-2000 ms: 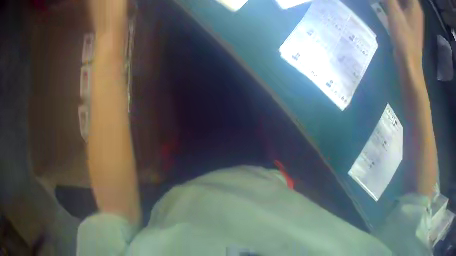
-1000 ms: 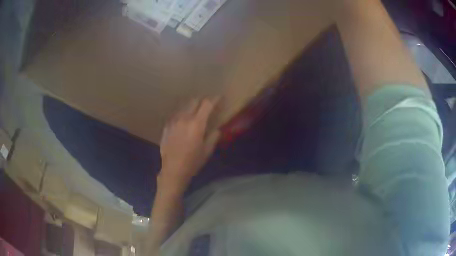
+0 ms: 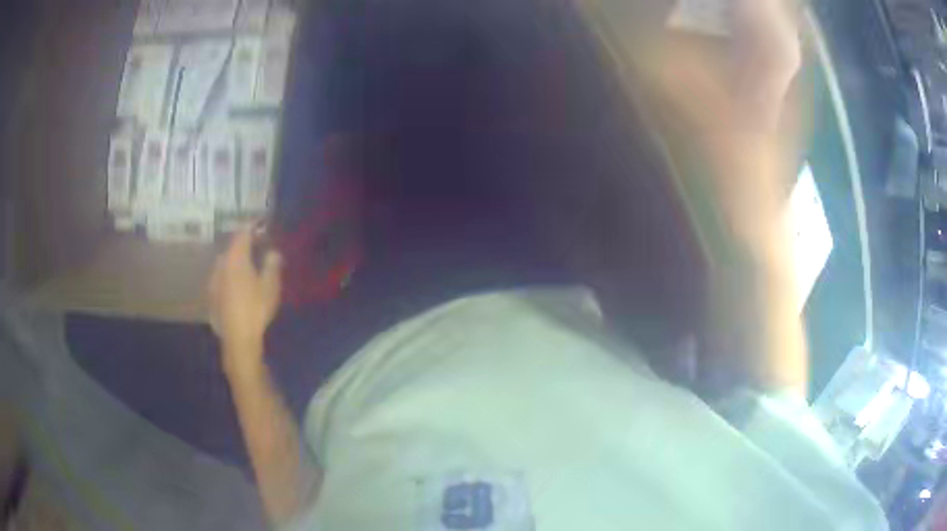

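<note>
The large brown cardboard box point(image 3: 125, 272) stands open at the left. Rows of small white boxes point(image 3: 182, 166) with small reddish marks lie inside it. My left hand point(image 3: 245, 285) is at the carton's near right corner, its fingers curled on the rim. My right hand point(image 3: 732, 78) is strongly blurred over the bench edge at the upper right. A small white piece point(image 3: 703, 15) shows by its fingers; blur hides whether the hand holds it.
The green bench point(image 3: 846, 135) runs down the right side. A white sheet point(image 3: 808, 233) lies on it, partly behind my right forearm. White boxes point(image 3: 867, 399) are heaped at the lower right. A blurred red thing point(image 3: 330, 254) is right of my left hand. The gap between carton and bench is dark.
The view has turned, so the carton is back at the left and the bench shows at the right. My right arm is now over the bench side. My left hand remains at the carton.
</note>
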